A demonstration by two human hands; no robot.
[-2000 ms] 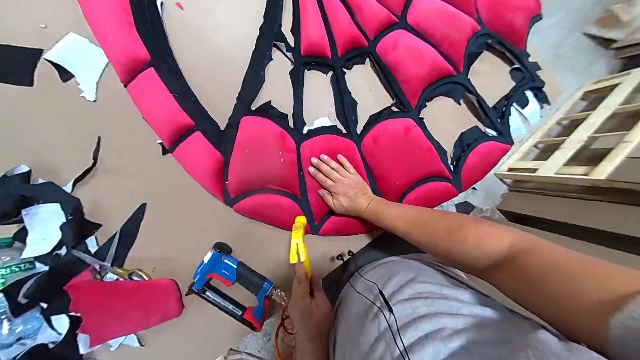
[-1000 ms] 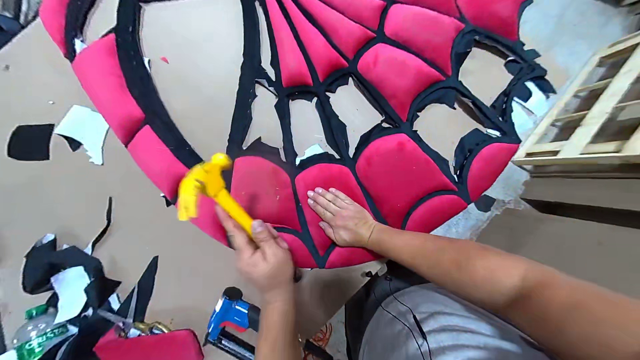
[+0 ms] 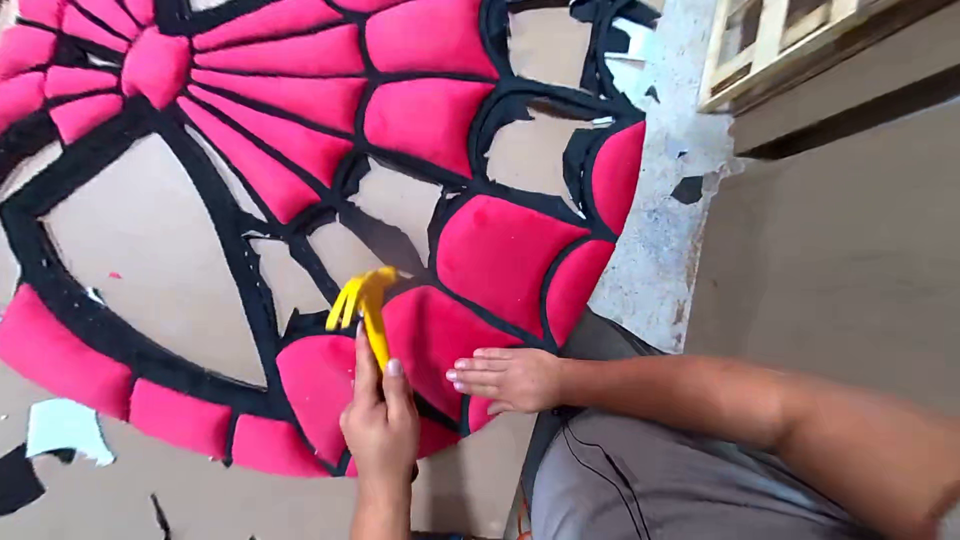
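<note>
My left hand (image 3: 381, 431) grips the handle of a yellow claw hammer (image 3: 373, 300), its index finger and thumb along the handle. The hammer's head is above the cardboard-coloured gap beside the padded pink-red panels. My right hand (image 3: 510, 380) lies flat, palm down, on a padded panel (image 3: 424, 330) near the lower edge of a large web-patterned piece and holds nothing. Black fabric strips (image 3: 244, 300) border the panels. A larger padded panel (image 3: 502, 255) lies above my right hand. Several web sections show bare tan board with torn black fabric edges.
A wooden slatted frame (image 3: 772, 45) stands at the upper right, by a brown board surface (image 3: 825, 262). Light and black fabric scraps (image 3: 67, 431) lie at the lower left. Black scraps (image 3: 687, 190) are on the grey floor. A thin dark cord hangs over the grey shirt.
The hammer in my left hand has come up from beside the nail gun and across toward my right hand. My right hand stays flat on the padding. The view has turned and shifted.
</note>
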